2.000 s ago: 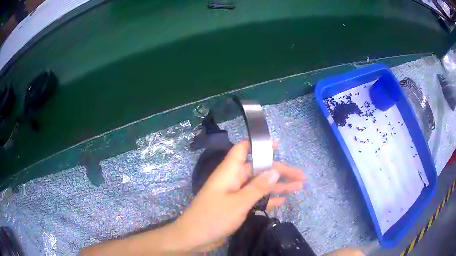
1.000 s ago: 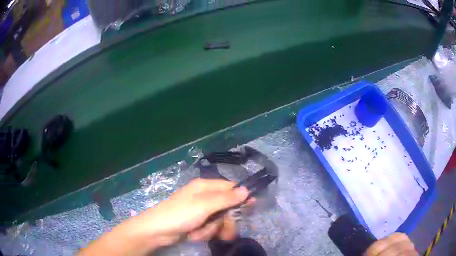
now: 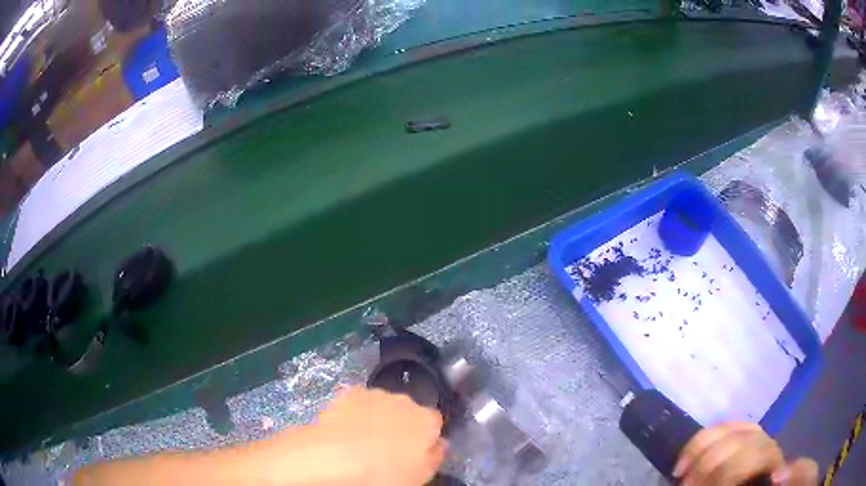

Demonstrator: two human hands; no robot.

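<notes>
My left hand (image 3: pixel 385 437) is at the bottom centre, knuckles up, against a black headphone ear cup (image 3: pixel 408 372) on the bubble wrap. Its fingertips are mostly hidden, so its hold is unclear. A shiny silver metal band (image 3: pixel 505 427), partly blurred, lies just right of the cup. My right hand (image 3: pixel 731 457), cut off by the bottom edge, is closed around a black electric screwdriver (image 3: pixel 657 427). Its thin bit points up and left, beside the blue screw tray (image 3: pixel 617 346). Tiny black screws (image 3: pixel 608 275) are heaped and scattered on the tray's white bottom.
A small blue cup (image 3: pixel 685 228) stands in the tray's far corner. Nested metal bands (image 3: pixel 769 226) lie right of the tray. Black headphone parts (image 3: pixel 142 277) and a small black piece (image 3: pixel 427 124) lie on the green belt (image 3: pixel 313 228). A plastic-wrapped grey block (image 3: pixel 256 47) is beyond it.
The silver band, upright in my left hand two seconds ago, now lies lower beside the cup. My right hand has come into view with the screwdriver. The camera view has shifted.
</notes>
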